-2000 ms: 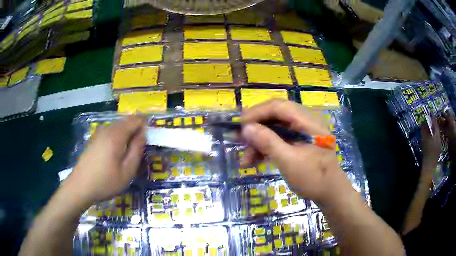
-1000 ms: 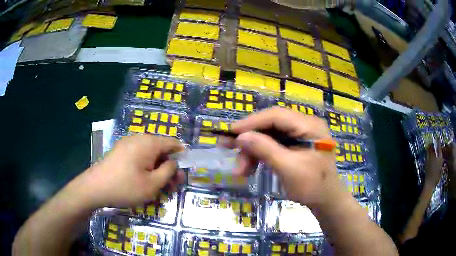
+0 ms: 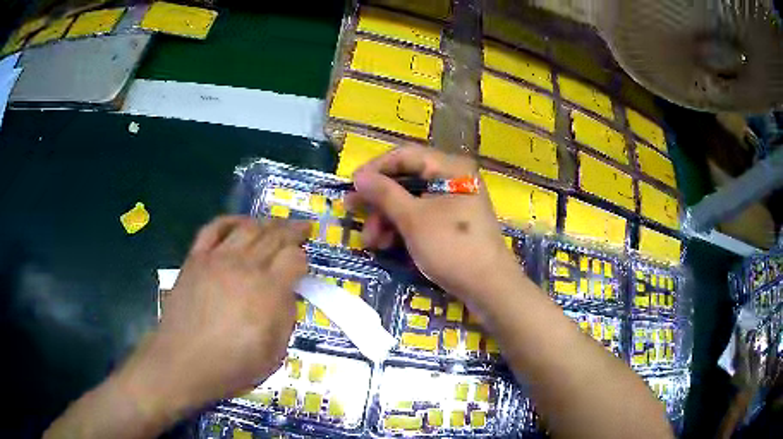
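My right hand (image 3: 429, 206) holds a slim black tool with an orange rear end (image 3: 455, 184) like a pen, over the upper left pocket of the clear tray (image 3: 378, 360); its tip is hard to make out. My left hand (image 3: 245, 300) lies over the tray's left part, fingertips near that same pocket. A white liner strip (image 3: 348, 317) sticks out to the right from under my left hand, which holds it. Dark parts with yellow patches (image 3: 588, 274) sit in the tray's pockets, some in strong white glare.
Solid yellow rectangles (image 3: 519, 147) lie in rows on a brown board (image 3: 455, 120) beyond the tray. A yellow scrap (image 3: 134, 218) lies at left on the green bench. A round slatted disc (image 3: 687, 51) and a grey post (image 3: 747, 193) stand at right. Another tray (image 3: 764, 287) shows at the right edge.
The view has shifted, so the tray and board appear further right. My right hand has moved to the tray's upper left pocket, close to my left hand. The strip now points down to the right.
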